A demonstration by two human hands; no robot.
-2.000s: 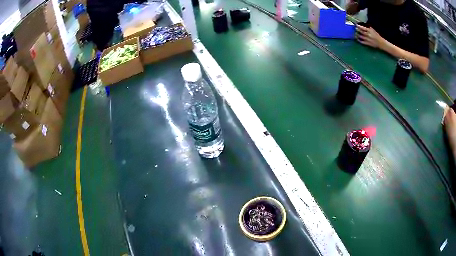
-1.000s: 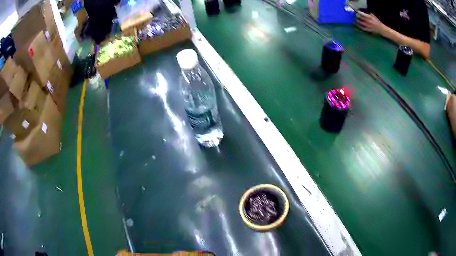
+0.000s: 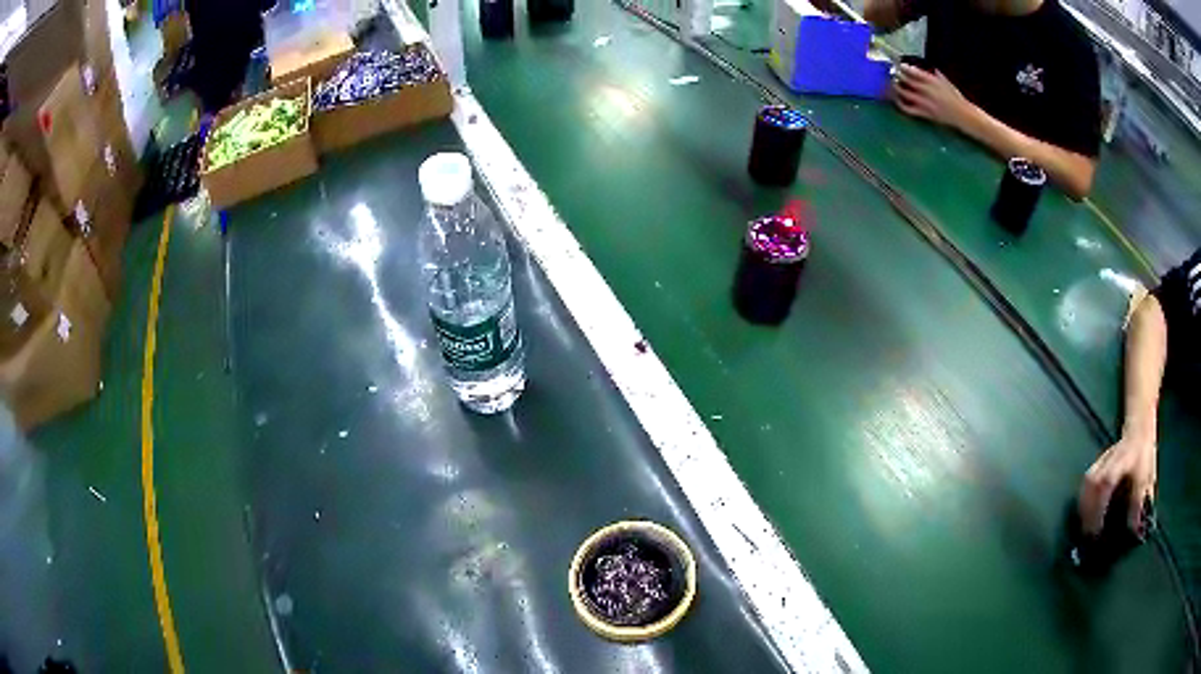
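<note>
Neither of my hands is in the picture. The round tan-rimmed dish [image 3: 632,581] with a dark, shiny heap in it lies on the grey bench at the bottom centre. A clear water bottle [image 3: 472,296] with a white cap and green label stands behind it. On the green belt a black speaker body [image 3: 771,279] stands upright, its top glowing pink and red. Another black unit [image 3: 777,148] with a blue-lit top stands beyond it, and a third unit [image 3: 1019,196] stands farther right.
A worn white belt edge [image 3: 659,404] runs between bench and belt. Cardboard parts boxes [image 3: 260,173] sit at the bench's far end. A person's hand [image 3: 1120,490] at the right touches a dark object. Another person [image 3: 1008,92] sits by the blue box [image 3: 832,55].
The two lit units have moved away and left along the belt. The right-hand person's arm has come into view with the hand on a dark object. A brown edge at the bottom has gone.
</note>
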